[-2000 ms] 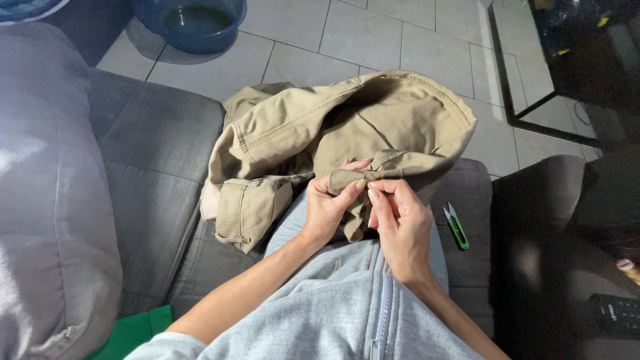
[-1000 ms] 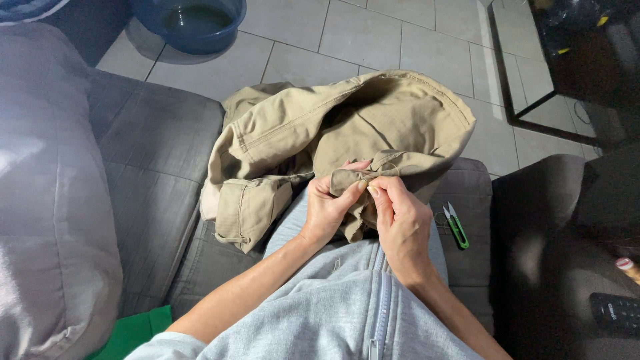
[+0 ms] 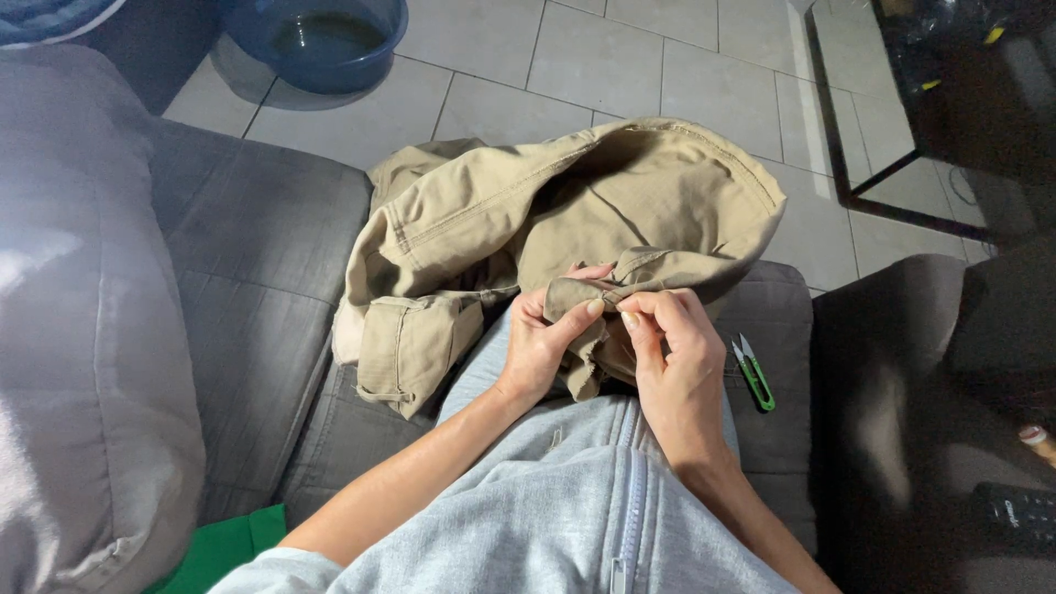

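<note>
A khaki cloth garment (image 3: 462, 206) with stitched seams lies bunched across my lap. My left hand (image 3: 540, 338) pinches a folded edge of it between thumb and fingers. Right beside it, the thumb and forefinger of my right hand (image 3: 676, 338) meet at the same fold. Whether a needle or thread is between those fingertips is too small to tell. Green-handled thread snips (image 3: 755, 375) lie on the sofa seat to the right of my right hand, blades pointing away from me.
I sit on a grey sofa (image 3: 239, 330) with a large cushion (image 3: 74, 289) at left and green cloth (image 3: 231, 549) below it. A blue basin (image 3: 330, 49) holding liquid stands on the tiled floor. A remote control (image 3: 1015, 516) lies at the lower right.
My right hand has shifted slightly at the fold, its thumb and fingers now spread a little more than one second ago. My left hand keeps its hold on the garment.
</note>
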